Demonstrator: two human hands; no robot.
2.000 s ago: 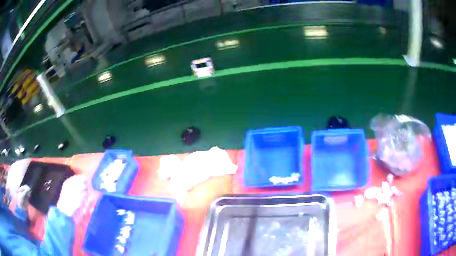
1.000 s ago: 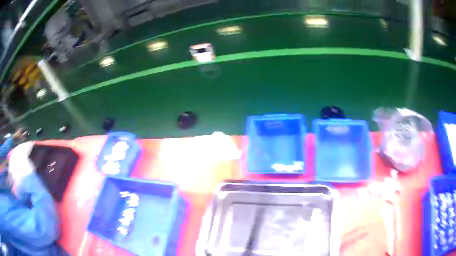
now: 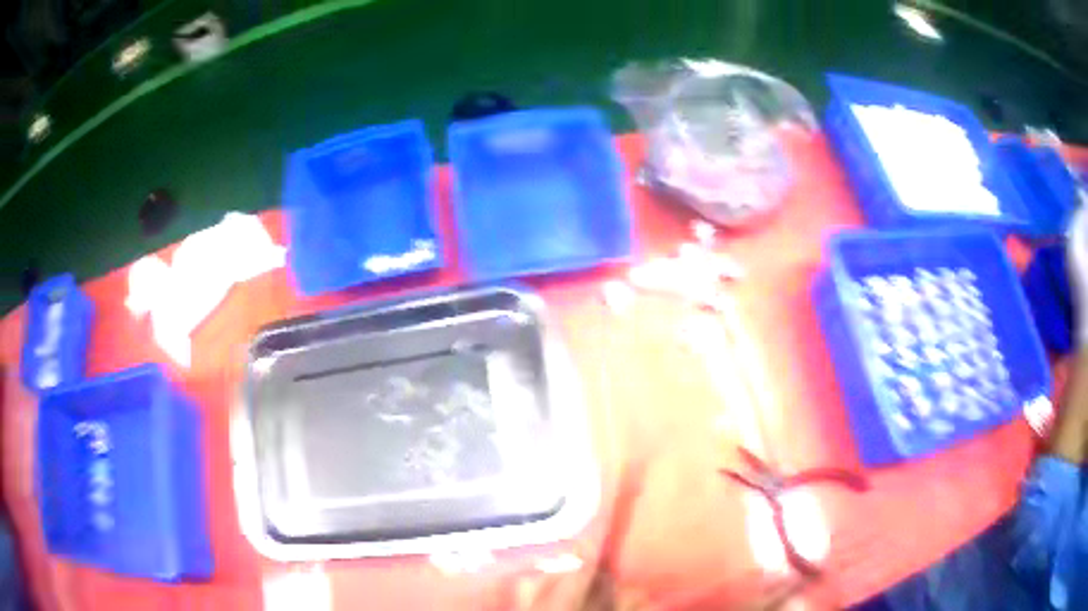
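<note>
A steel tray [image 3: 412, 543] lies in front of me with small silvery or clear pieces scattered inside. Red-handled pliers [image 3: 773, 487] lie open on the red-orange cover to its right. A loose pile of small white parts [image 3: 692, 272] lies behind them. A deep blue supply bin [image 3: 879, 436] at the right holds white parts in rows. A blue bin [image 3: 179, 477] at the left holds a few white parts. Neither of my hands can be made out; a blurred brownish shape at the bottom edge is too unclear to name.
Two blue bins [image 3: 313, 233] [image 3: 537, 191] stand behind the tray, the left with white parts. A clear bag [image 3: 722, 143] lies right of them. A white-filled bin [image 3: 925, 155] stands far right. A white cloth [image 3: 203, 275] and narrow blue bin [image 3: 54, 334] are left. A neighbour's sleeve [image 3: 1050, 513] shows right.
The view has swung right and down. Bench things sit further left and higher; the pliers and a neighbour's arm at the right have come into view, while the left neighbour's arms have gone out.
</note>
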